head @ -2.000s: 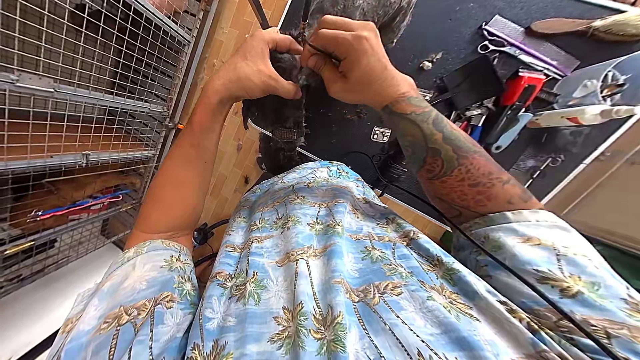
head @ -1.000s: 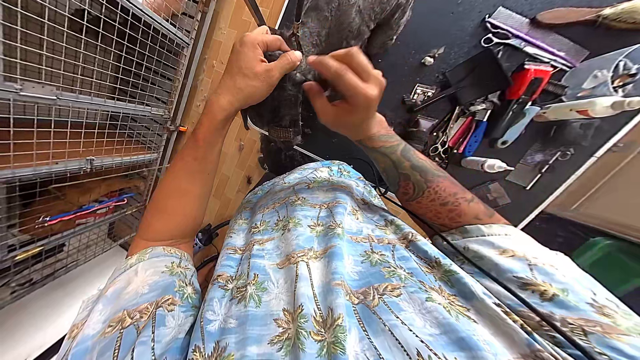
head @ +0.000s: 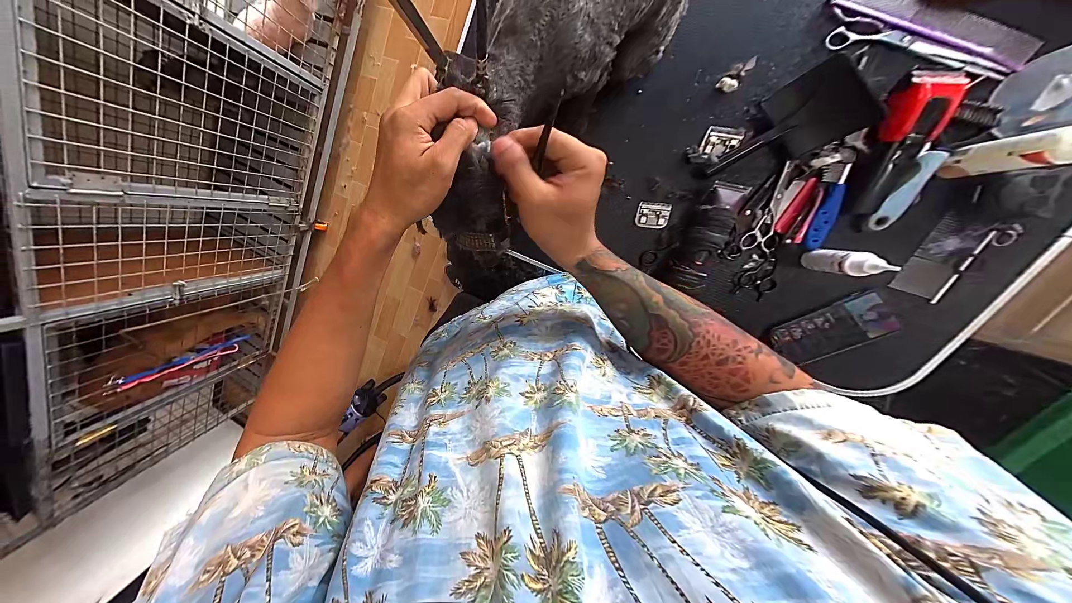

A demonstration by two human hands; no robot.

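Note:
A dark grey, furry dog (head: pixel 548 50) stands on the black grooming table, its head nearest to me at the table's edge. My left hand (head: pixel 431 142) has thumb and forefinger pinched together at the fur of the head; whether they hold hair cannot be made out. Close beside it, my right hand (head: pixel 553 180) has its fingers curled round a thin dark tool (head: pixel 548 126), with a small whitish bit at the thumb tip against the fur. A dark strap (head: pixel 419 32) runs down to the dog from the top. A patterned collar (head: pixel 481 243) shows below the hands.
At right on the black table (head: pixel 670 276) lie red clippers (head: pixel 921 105), a purple-edged comb (head: pixel 938 33), several scissors (head: pixel 758 239), a blue-handled tool (head: pixel 827 216), a white bottle (head: pixel 847 263) and a dark phone (head: pixel 836 325). Wire cages (head: pixel 167 184) stand at left. A black cable crosses my shirt.
My right hand, blurred and a little apart from my left one a second ago, is now back close against the dog's head. My left hand stays at the fur.

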